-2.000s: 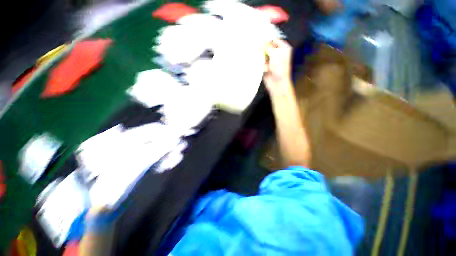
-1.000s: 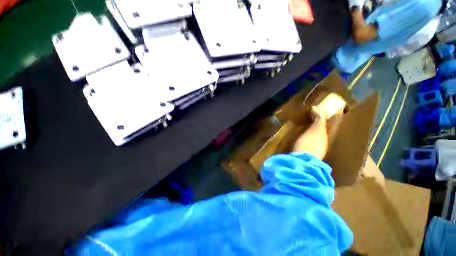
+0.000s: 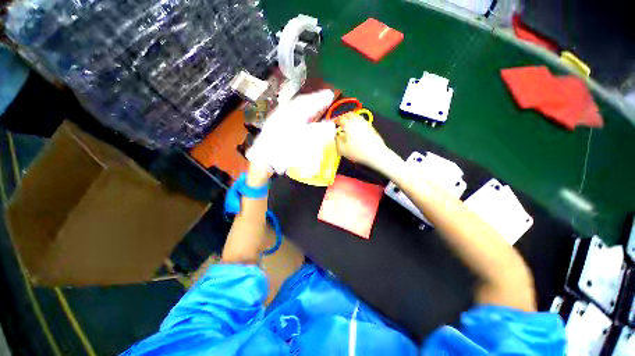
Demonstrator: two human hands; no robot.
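My left hand (image 3: pixel 289 135), in a white glove with a blue strap at the wrist, is at the upper middle, over the left part of the black mat. A pale yellow pad or sheet (image 3: pixel 320 165) shows below and beside it; whether the glove grips it I cannot tell. My bare right hand (image 3: pixel 356 138) is beside it with bent fingers, at the scissors' red and yellow handle loops (image 3: pixel 345 109). Its fingertips are hidden or blurred, so its hold is unclear. A red square (image 3: pixel 351 206) lies on the mat just below the hands.
Metal-cased units lie on the mat (image 3: pixel 437 182) and belt (image 3: pixel 427 98), with stacks at lower right (image 3: pixel 600 276). Red squares (image 3: pixel 374 39) lie on the green belt. A tape roll (image 3: pixel 296 52) and plastic-wrapped bundle (image 3: pixel 146 62) stand upper left. An open cardboard box (image 3: pixel 104 215) is at left.
The view has swung left from the stacked units to the scissors and tape. My right hand has left the cardboard box and is now beside my gloved left hand, which has come into view.
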